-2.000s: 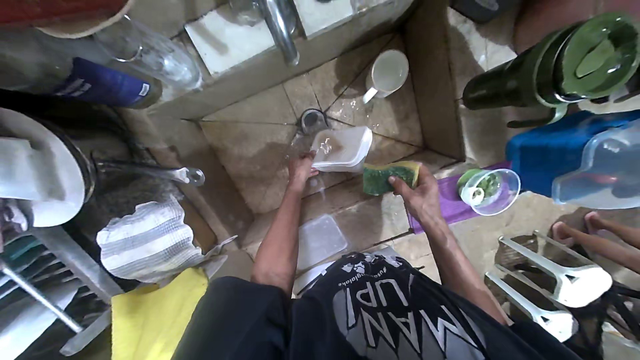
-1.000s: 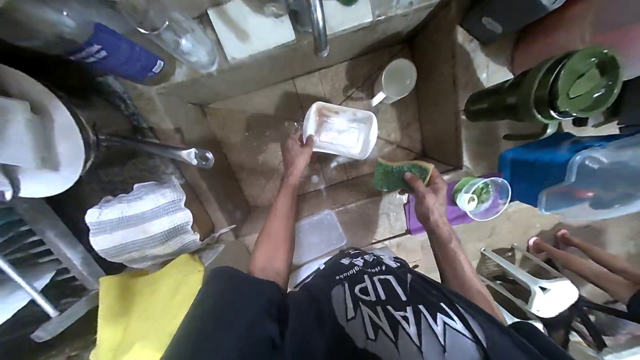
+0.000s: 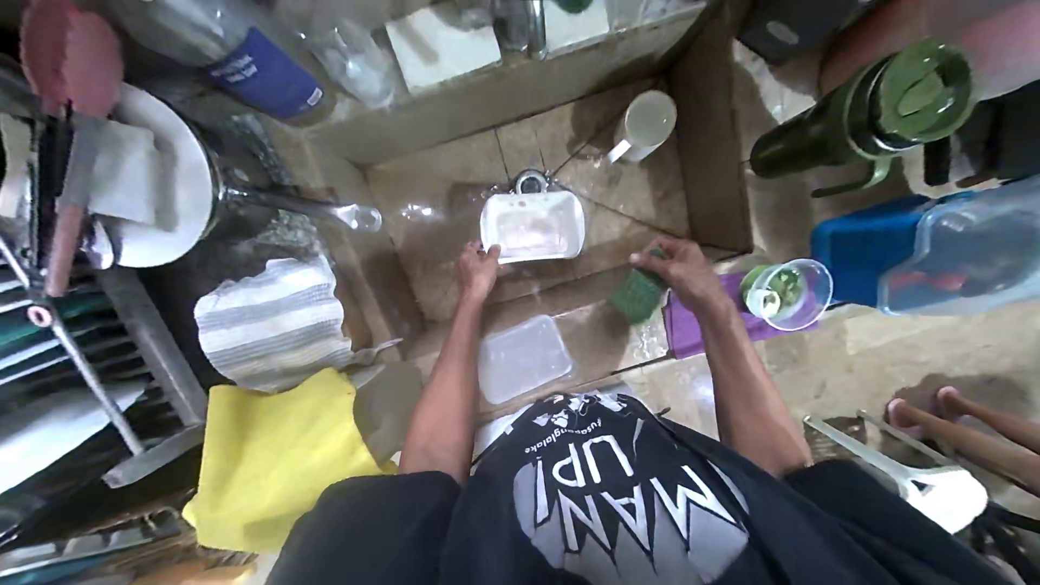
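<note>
A white rectangular plastic container point(image 3: 534, 226) sits open side up over the tiled basin, just below the drain. My left hand point(image 3: 478, 272) grips its lower left corner. To the right, my right hand point(image 3: 678, 272) pinches a green scouring sponge point(image 3: 638, 296) by its upper end, above the basin's near edge. A white mug point(image 3: 647, 122) lies on its side or tilted in the basin's upper right part. On the near ledge, between my forearms, rests a translucent plastic lid point(image 3: 526, 359).
A striped cloth point(image 3: 272, 321) and yellow cloth point(image 3: 280, 459) lie left. A green tumbler point(image 3: 861, 110), blue container point(image 3: 865, 240) and clear cup point(image 3: 800, 294) on a purple cloth point(image 3: 686, 327) stand right. A tap point(image 3: 536, 28) is above. A person's feet point(image 3: 926, 406) show lower right.
The container was tilted in my left hand two seconds ago and now sits flatter, nearer the drain than one second ago. The sponge now hangs downward from my right hand.
</note>
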